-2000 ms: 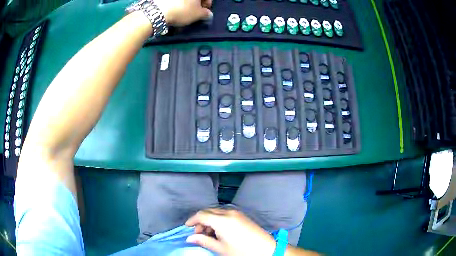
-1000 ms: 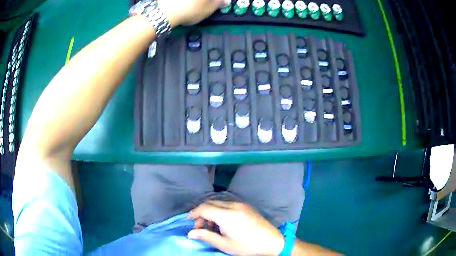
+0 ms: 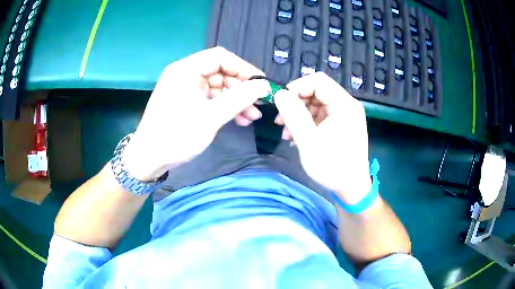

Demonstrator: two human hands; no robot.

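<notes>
My left hand (image 3: pixel 206 107), with a metal watch on its wrist, and my right hand (image 3: pixel 324 127), with a blue strap on its wrist, meet above my lap. Their fingertips both hold a small green circuit board module (image 3: pixel 271 92). A dark curved edge shows at the module's upper left; the fingers hide most of it, so I cannot tell whether it is a separate housing. The wide housing tray (image 3: pixel 240 34) lies beyond my hands, with black housings (image 3: pixel 310 27) in its grooves.
A long narrow module tray (image 3: pixel 17 51) stands at the far left. An open cardboard box (image 3: pixel 63 135) with red packs is on the floor at left. Dark ridged trays (image 3: pixel 500 68) are at the right edge. A white and metal object (image 3: pixel 492 178) stands at lower right.
My left hand has come back from the far module tray to above my lap. My right hand has risen to meet it. The green module now shows between them. The view has shifted.
</notes>
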